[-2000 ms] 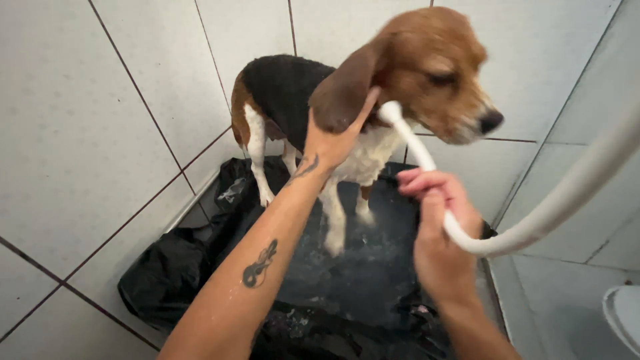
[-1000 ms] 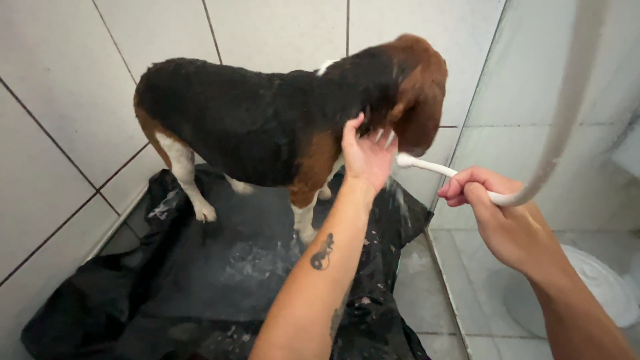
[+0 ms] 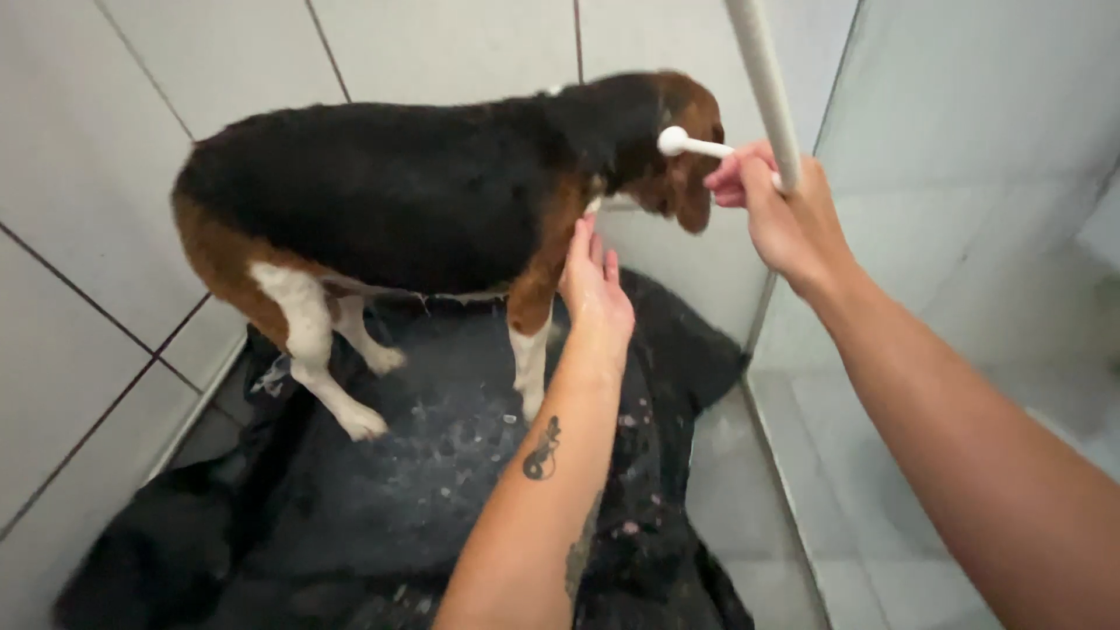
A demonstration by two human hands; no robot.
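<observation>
A wet tricolour beagle [image 3: 376, 192] stands side-on in shallow water on black plastic sheeting [image 3: 350, 534], its head turned away at the right. My left hand [image 3: 597, 284] is open, palm up, its fingertips at the front of the dog's chest by the foreleg. My right hand [image 3: 779, 206] grips a slim white shower nozzle [image 3: 700, 146], whose round head is beside the dog's neck and ear. A white hose [image 3: 763, 79] passes across my right hand and out of view at the top. Water flow from the nozzle cannot be made out.
White tiled walls [image 3: 79, 219] meet in a corner behind the dog. To the right stands a glass panel [image 3: 945, 157] above a metal floor track [image 3: 783, 499]. Grey floor tiles [image 3: 726, 472] show beside the sheeting.
The dog has turned from facing right to facing away, its head now lower. My left hand has left its neck for the chest; my right hand has raised the nozzle since one second ago.
</observation>
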